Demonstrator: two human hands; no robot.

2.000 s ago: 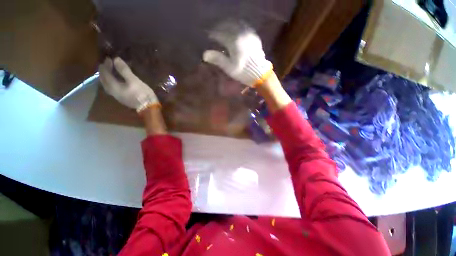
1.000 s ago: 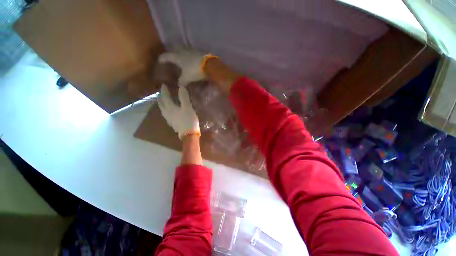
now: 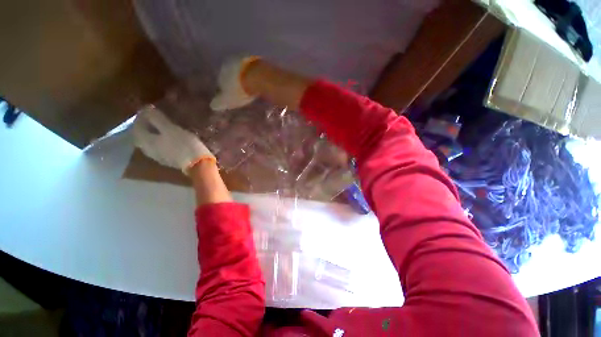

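A large brown carton (image 3: 422, 56) lies on its side, its opening towards me, with many clear plastic cases (image 3: 283, 141) at its mouth. My right hand (image 3: 234, 84), in a white knitted glove, reaches into the carton above the cases; its fingers are partly hidden and I cannot tell if it holds anything. My left hand (image 3: 168, 141), also gloved, is at the carton's left front edge beside the cases; its fingertips are blurred and its grip is unclear. Several clear cases (image 3: 333, 271) lie on the white table in front of me.
A heap of pale purple cables (image 3: 520, 191) with dark units (image 3: 445, 128) lies to the right. A second tan carton (image 3: 534, 82) stands above the heap, with a black item (image 3: 568, 23) on it. A small dark object (image 3: 11, 113) is at the far left.
Over the last second the view has shifted. Clear cases have spread forward over the carton's flap and table edge area. My hands, close together before, are now farther apart.
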